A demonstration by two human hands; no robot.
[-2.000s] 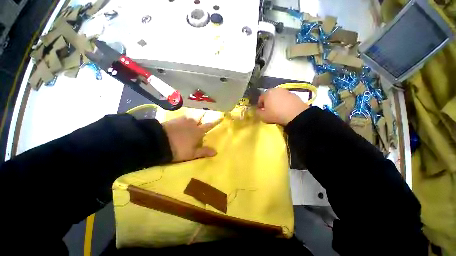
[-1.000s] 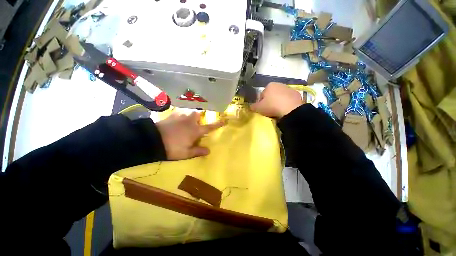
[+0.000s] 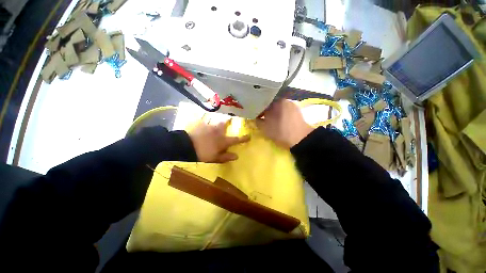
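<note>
A yellow bag body [image 3: 266,176] lies from the machine head down to my lap, with a brown trim strip [image 3: 234,201] across its lower part and a brown leather patch [image 3: 230,187] partly covered by the fold. My left hand [image 3: 216,141] lies on the bag's upper left part, fingers spread. My right hand [image 3: 285,123] is at the bag's upper right edge beside the needle area, its fingertips partly hidden by the machine head. Yellow bag handles show left [image 3: 154,113] and right [image 3: 334,110]. The needle is hidden.
The white machine head [image 3: 240,58] has red-and-black thread snips [image 3: 184,80] against it. Khaki tabs [image 3: 77,48] lie at left, more tabs with blue hardware [image 3: 373,112] at right. A control panel [image 3: 431,58] and yellow bags [image 3: 458,181] are at far right.
The bag's lower part has folded up, covering more of the patch, and the trim strip sits higher and further right. My right hand has moved in closer under the machine head. The view has shifted.
</note>
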